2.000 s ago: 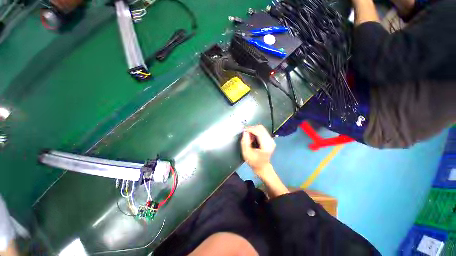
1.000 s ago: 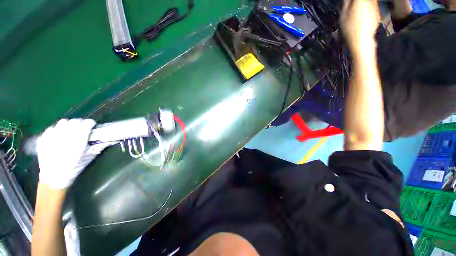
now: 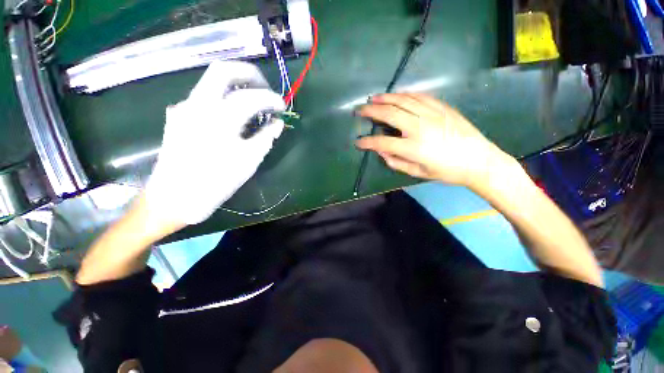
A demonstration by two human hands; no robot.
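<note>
The tubular unit (image 3: 171, 49) lies on the dark-green bench with its black collar at the right end. Red lead wires (image 3: 307, 65) and white and blue-looking wires run from it down to a small green circuit board (image 3: 290, 116). My left hand (image 3: 215, 138), in a white glove, holds the board by its edge; most of the board is hidden by the fingers. A black power cord (image 3: 400, 69) lies on the bench, running down to the front edge. My bare right hand (image 3: 426, 138) is over the cord, fingers curled around its thin part.
A second tubular unit (image 3: 47, 109) lies at the left. Solder wire (image 3: 255, 211) curves at the bench's front edge. A yellow sponge (image 3: 536, 36) and blue-handled cutters (image 3: 644, 25) are at the upper right, with black cords (image 3: 633, 95) hanging below. White cords (image 3: 29, 237) are lower left.
My left hand has gone from the tubular unit to the circuit board. My right hand has come back from the cord pile at the right, and a power cord now lies across the bench.
</note>
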